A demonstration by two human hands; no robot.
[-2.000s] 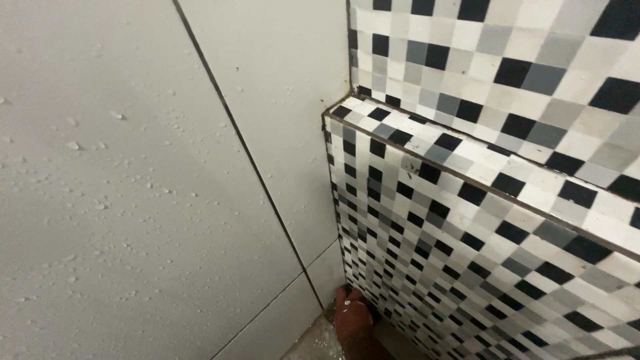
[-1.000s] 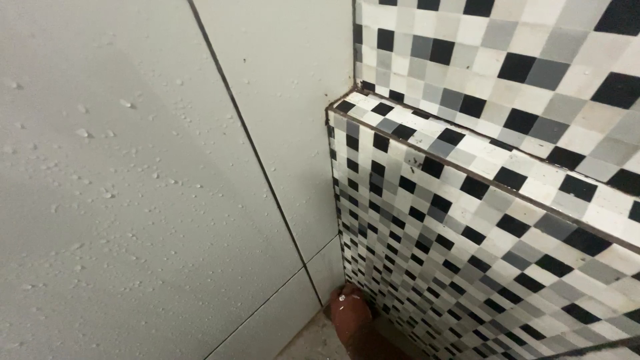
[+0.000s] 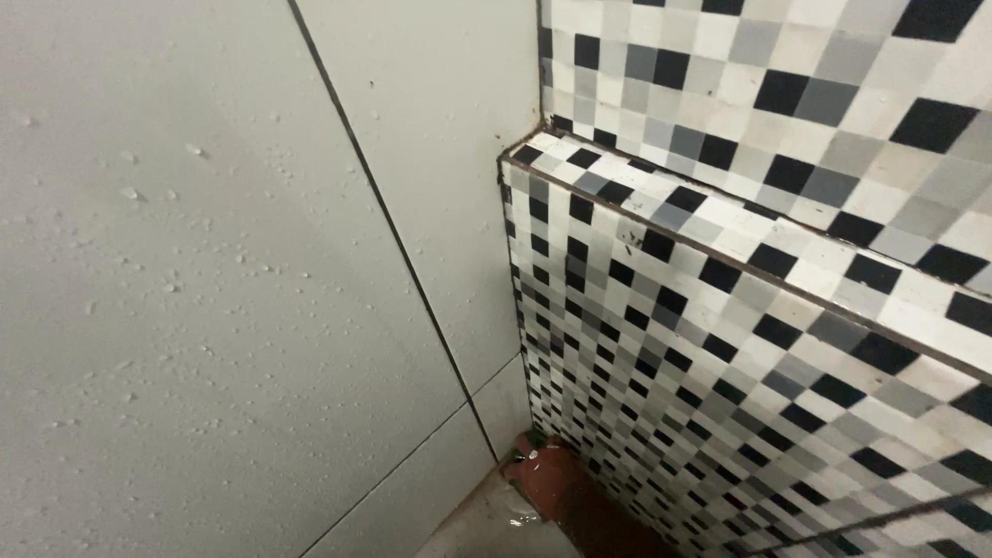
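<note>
My right hand (image 3: pixel 539 469) is low in the head view, in the floor corner where the plain tiles meet the mosaic. It looks wet, with a spot of white foam on the back, and the forearm runs down to the lower right. Its fingers are bent over a small dark greenish thing (image 3: pixel 534 436), which looks like a scouring pad and is mostly hidden. The mosaic wall (image 3: pixel 659 364) lies close beside the hand. Large whitish wall tiles (image 3: pixel 232 294) on the left carry many water drops or foam flecks. My left hand is out of view.
A mosaic-covered ledge (image 3: pixel 697 225) with dark edging juts from the right wall above the hand. Dark grout and stains mark the corner where it meets the plain wall. The pale floor (image 3: pixel 496 523) shines wet beside the hand.
My right hand has shifted slightly in the same corner, and its fingers now look more spread. The floor beside it now shows a bright wet glint.
</note>
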